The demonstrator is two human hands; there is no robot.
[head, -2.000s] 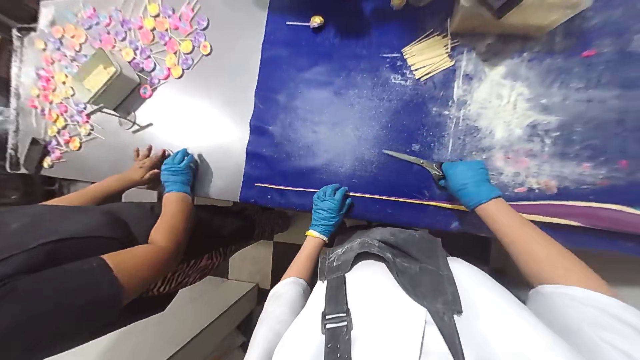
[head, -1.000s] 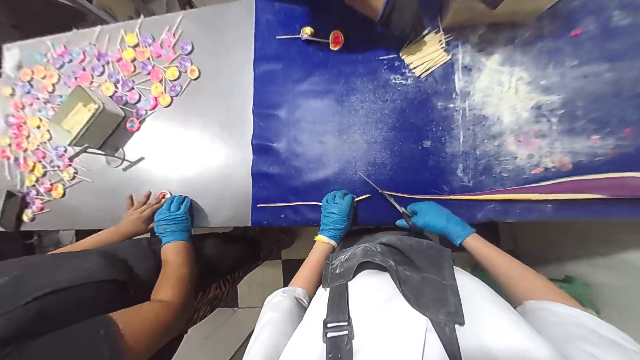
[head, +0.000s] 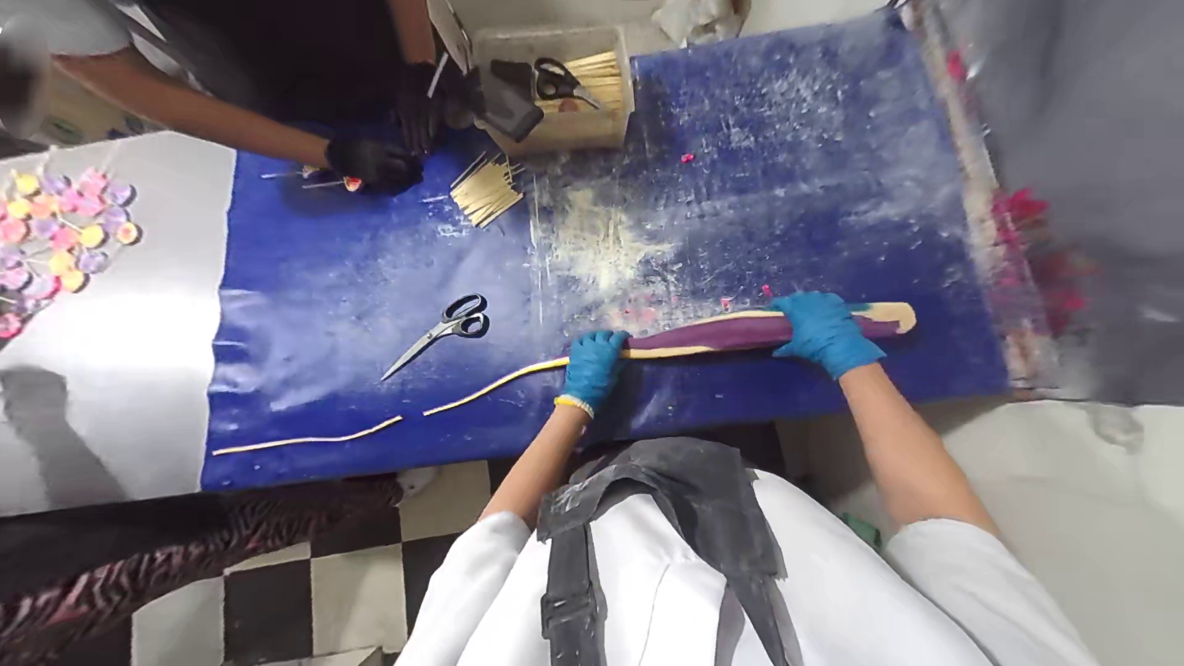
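My left hand (head: 594, 370), in a blue glove, is closed around the narrowing part of a long purple and cream candy roll (head: 712, 337). My right hand (head: 826, 335), gloved in blue too, lies over the thick part of that roll near its right end. From my left hand a thin yellowish rope of the same candy runs left and tapers to a point. A separate thin candy strip (head: 310, 442) lies beyond that tip, near the front edge. Scissors (head: 437, 335) with black handles rest on the blue table cover, up and left of my left hand.
A pile of sticks (head: 486, 191) and a plastic bin (head: 622, 116) with sticks and black-handled scissors are across the blue table (head: 370, 268). A co-worker's black-gloved hands (head: 375, 166) are beside lollipops. More lollipops (head: 65, 227) lie on the metal surface at left.
The scissors, in my right hand before, now lie on the table. Both my hands are now on the candy roll. One thin strip lies separate from the rope. The view has swung right.
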